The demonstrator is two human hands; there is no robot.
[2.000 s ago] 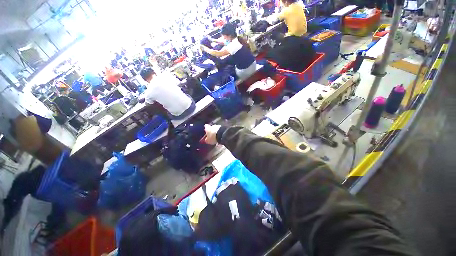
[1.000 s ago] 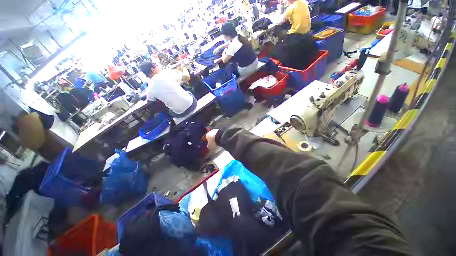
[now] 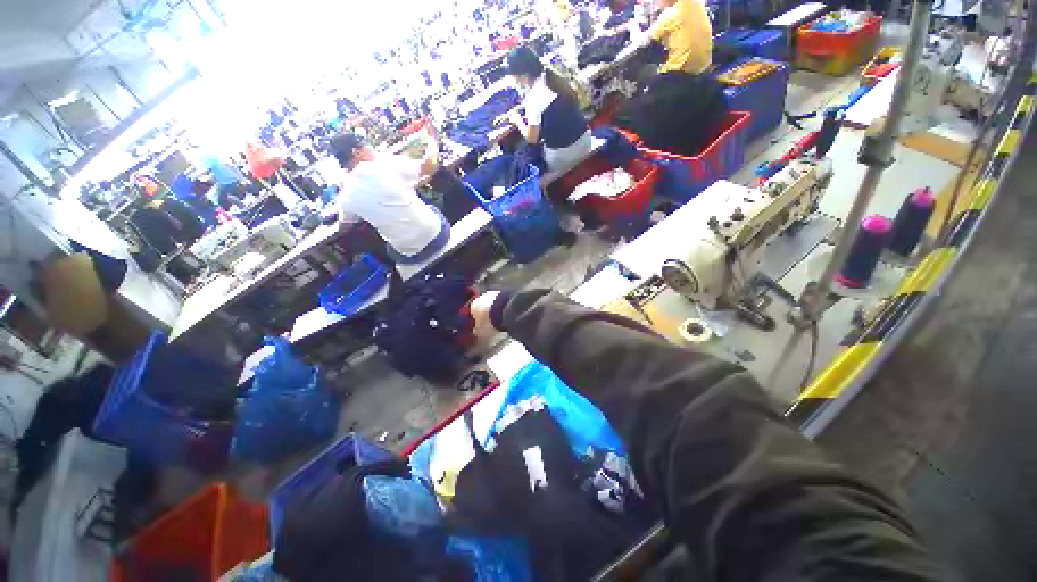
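Observation:
My right hand is small in the picture, at the end of an outstretched dark olive sleeve that enters from the bottom right. It overlaps the right side of a dark cloth heap with red beside the fingers. Whether it touches or holds anything is too small to tell. Black garment bundles with white tags lie below the sleeve, beside a bright blue plastic bag. My left hand is not in view.
A cream sewing machine, a tape roll and magenta-topped thread cones stand right of the sleeve. Yellow-and-black hazard tape edges the partition. An orange crate is lower left. Seated workers are beyond.
The outstretched arm stays in nearly the same place. The view has shifted slightly. The white-shirted worker's head and arms have moved a little.

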